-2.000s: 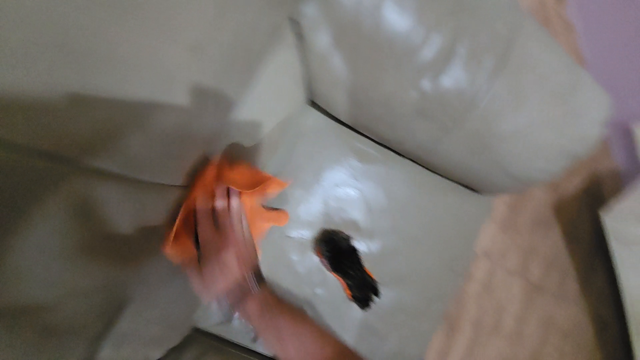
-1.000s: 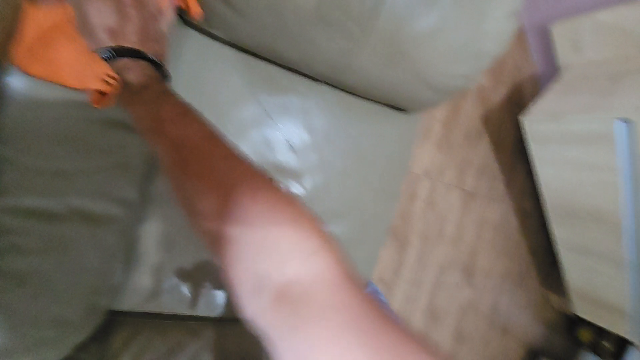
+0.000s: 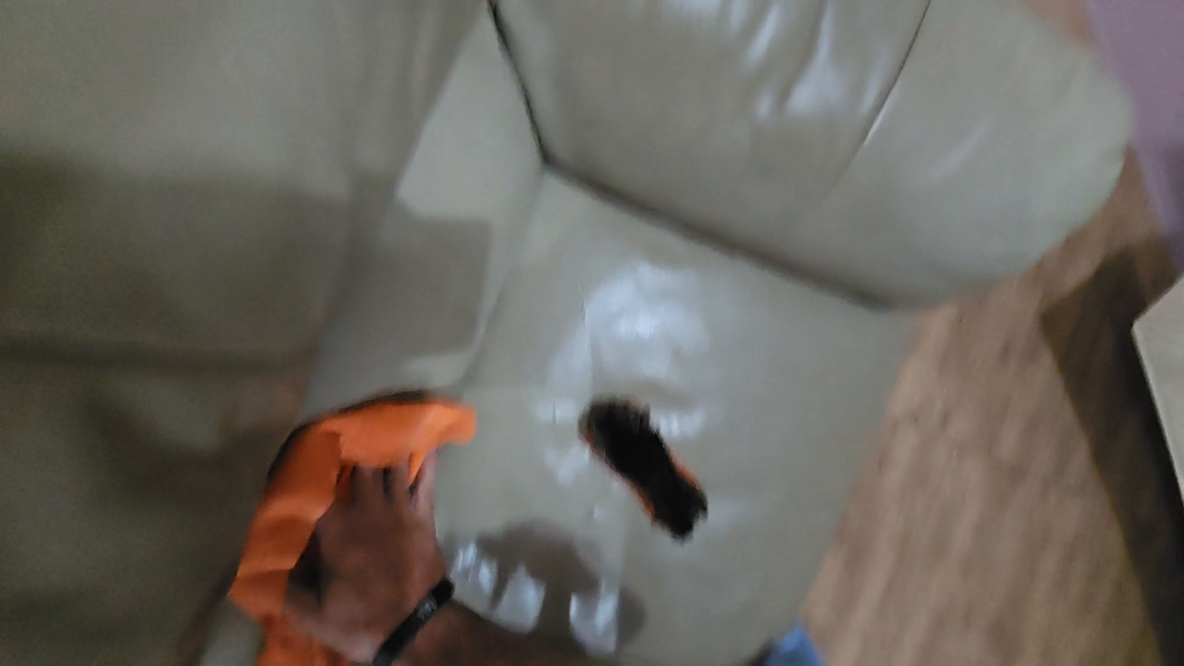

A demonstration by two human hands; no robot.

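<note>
My right hand (image 3: 370, 555), with a dark band on the wrist, is at the lower left with its fingers on a bunched orange cloth (image 3: 301, 499). The cloth lies against the inner side of the sofa's arm, beside the beige, leather-like seat (image 3: 768, 388). A dark, bristly thing with orange edges, seemingly a brush (image 3: 647, 467), rests on the seat to the right of the hand, not touching it. Blur hides its details. My left hand is not in view.
The padded backrest (image 3: 721, 139) rises behind the seat. Wood-look floor (image 3: 980, 481) runs along the right, with the pale edge of a piece of furniture (image 3: 1165, 370) at the far right. Something blue (image 3: 795, 647) shows at the bottom edge.
My right hand and the orange cloth were at the upper left of the view one second ago and are now lower left. The view has shifted. The brush-like thing shows again.
</note>
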